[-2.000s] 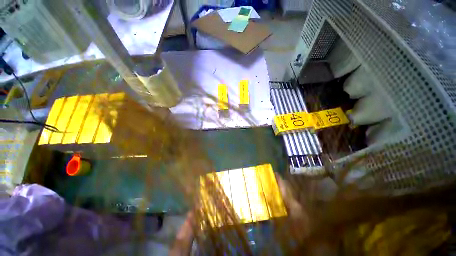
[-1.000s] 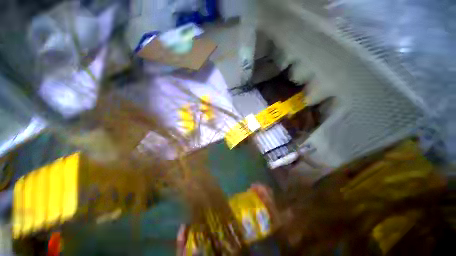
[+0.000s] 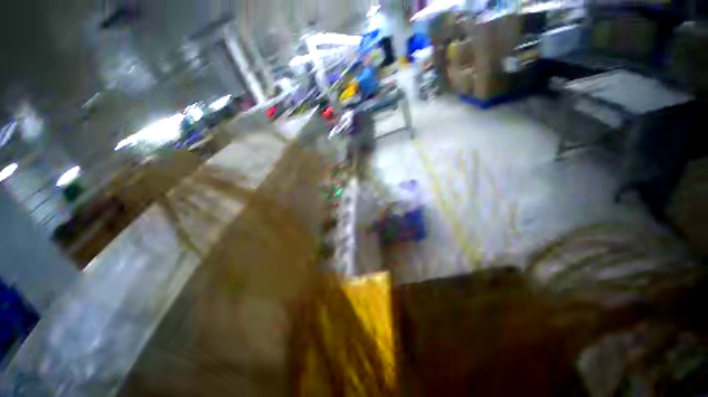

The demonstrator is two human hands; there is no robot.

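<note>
The view is heavily blurred, with brown strands across it. A bright yellow surface (image 3: 371, 322), perhaps a carton, shows upright at the bottom centre and is cut off by the lower edge. A dark brown shape lies directly to its right. No hand can be made out, and what supports the yellow thing is hidden.
A long pale machine (image 3: 186, 271) runs diagonally on the left, with shiny clear film (image 3: 93, 318) on it. Small green and red spots show along its right side. Beyond are pale floor (image 3: 466, 178), brown cartons (image 3: 493, 54) and a white-topped table (image 3: 636, 91).
The view has swung to the right, away from the green bench and tunnel mouth. The rollers, the carton row and the held cartons have left the picture; hall floor and background have come in.
</note>
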